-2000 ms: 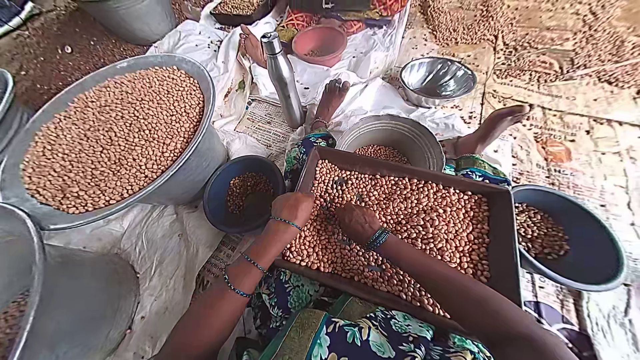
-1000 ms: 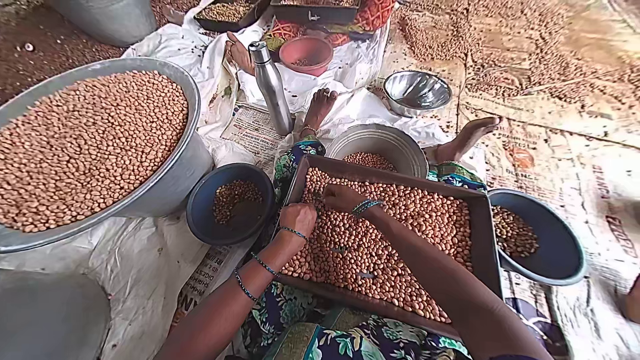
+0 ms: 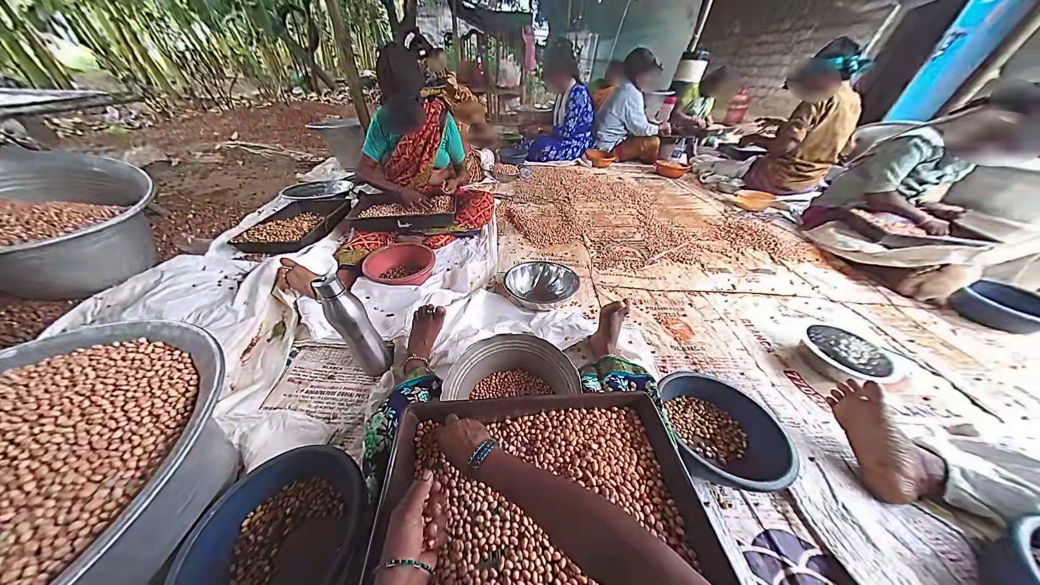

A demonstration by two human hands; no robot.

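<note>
A dark rectangular tray (image 3: 678, 479) full of round brown nuts or seeds (image 3: 569, 463) rests over my lap. My right hand (image 3: 463, 443) reaches across to the tray's far left part, fingers down among the nuts; whether it pinches any is hidden. Near the tray's left wall, my left hand (image 3: 418, 516) is turned on its side with fingers curled, and its contents cannot be made out. Bangles circle both wrists. Left of the tray stands a dark blue basin (image 3: 349, 479) with some nuts; another blue basin (image 3: 772, 439) stands to its right, and a metal basin (image 3: 471, 357) beyond it.
A large metal tub (image 3: 203, 382) heaped with nuts stands at left. Beyond the tray are a steel bottle (image 3: 349, 321), a steel bowl (image 3: 542, 284) and a red bowl (image 3: 398, 264). Several people sit around nuts spread on sheets (image 3: 601, 211). Another person's foot (image 3: 877, 439) is at right.
The view has tilted up, bringing several people into sight. My left hand, on the nuts with its back up earlier, is now turned on its side by the tray's left wall.
</note>
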